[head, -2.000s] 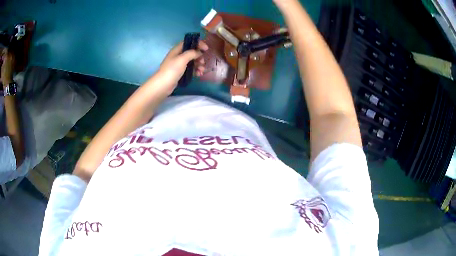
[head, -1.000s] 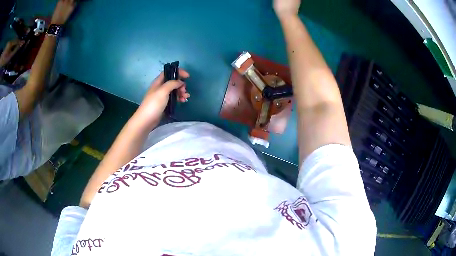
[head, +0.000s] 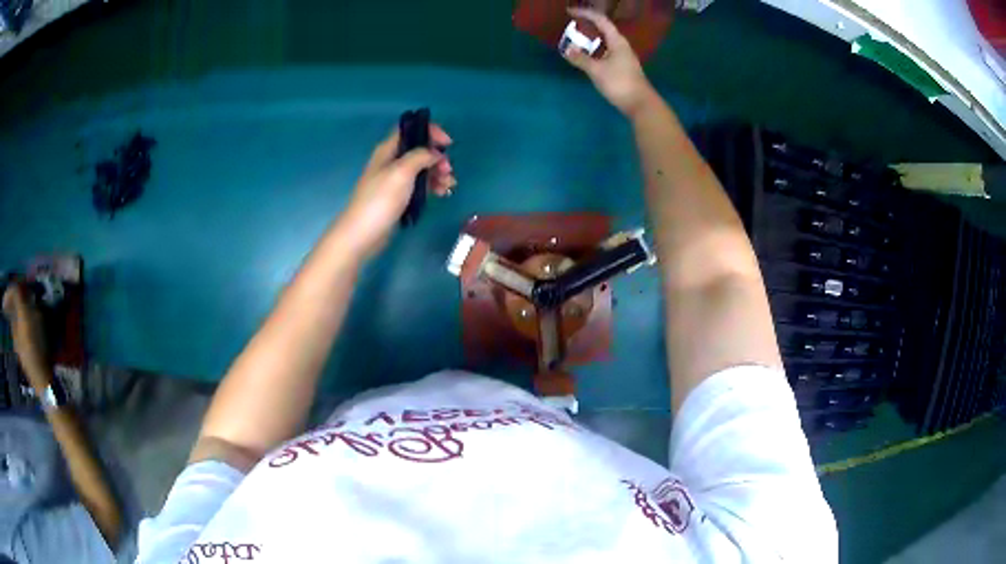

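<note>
My left hand [head: 410, 171] holds narrow black arm pieces [head: 415, 130] upright above the mat, left of the near fixture. The three-armed near fixture [head: 546, 295] sits on a red-brown base plate [head: 485, 328]. One black arm piece [head: 601, 268] lies along its right arm; its left and lower arms show tan channels. My right hand [head: 612, 68] is at the far end of the bench, its fingers around the white arm end [head: 579, 41] of a second fixture [head: 645, 24], which the frame edge cuts off. Whether the fingers grip it is unclear.
A teal-green mat [head: 265, 187] covers the bench. A heap of small black parts [head: 124, 174] lies at the left. Ribbed black trays [head: 833, 264] stand at the right. A co-worker's arm [head: 55, 413] and another fixture [head: 61, 289] are at the left edge.
The view has shifted, bringing the far fixture, my right hand and the black heap into view. My left hand keeps holding the black pieces, now away from the near fixture's plate.
</note>
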